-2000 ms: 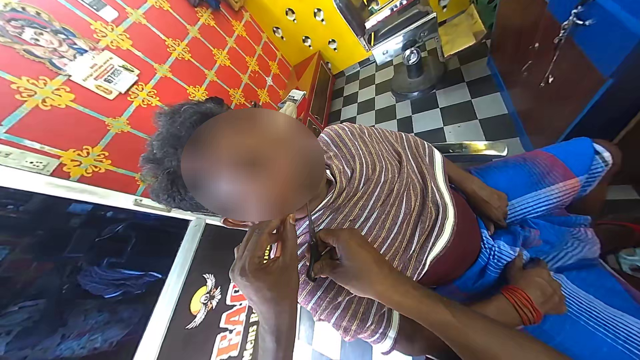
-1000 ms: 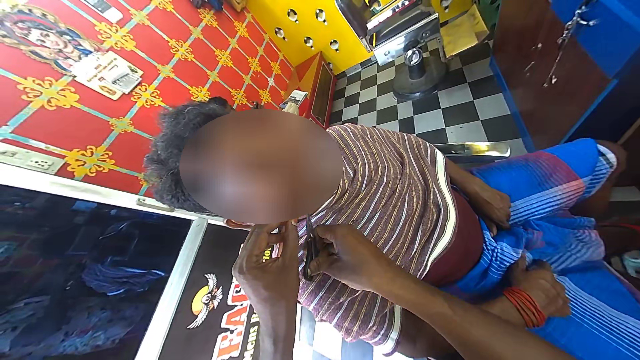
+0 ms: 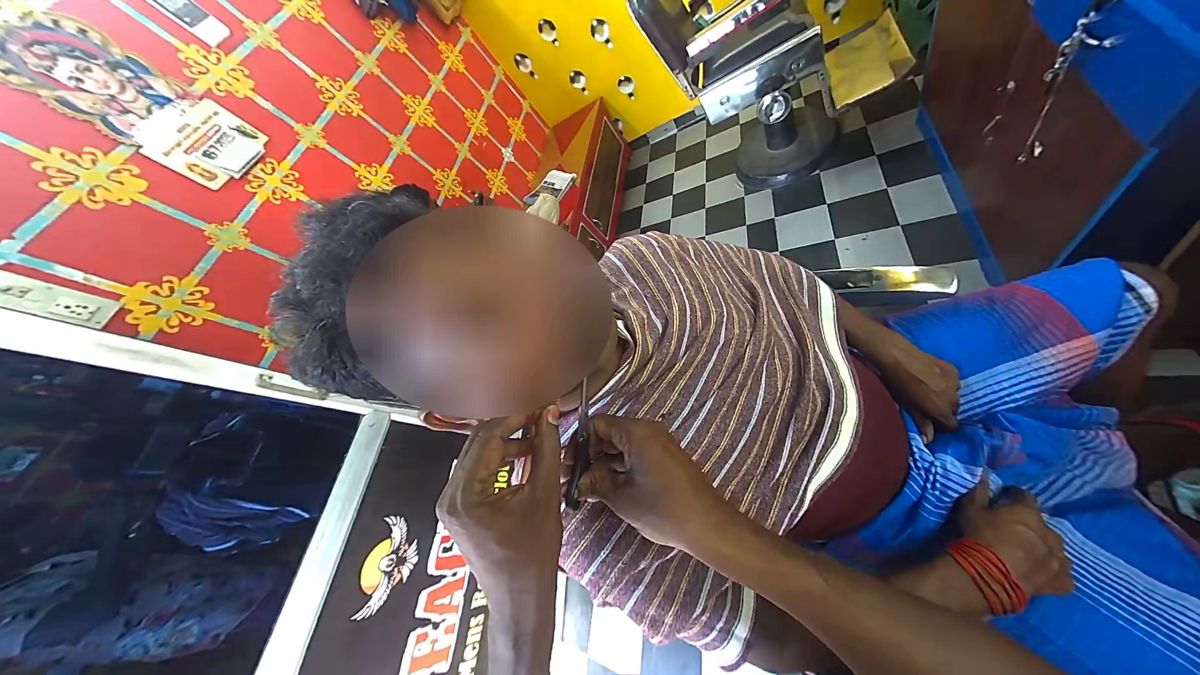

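Note:
A seated person in a brown striped shirt leans back, face blurred. My right hand is closed on a slim dark-handled tool, likely scissors, whose thin metal blade points up past the person's jaw. Just left of it, my left hand is at the lower edge of the face, its thumb and fingers drawn near each other. Whether they pinch anything is too small to tell. The person's dark curly hair shows on the left.
The person's hands rest on a blue checked cloth, one wrist wearing red bands. A metal chair armrest is beyond the shirt. Farther off are a chair base on the chequered floor, a red cabinet and a glass door.
My right hand and the tool have shifted slightly beside the jaw. My left hand stays at the lower edge of the face.

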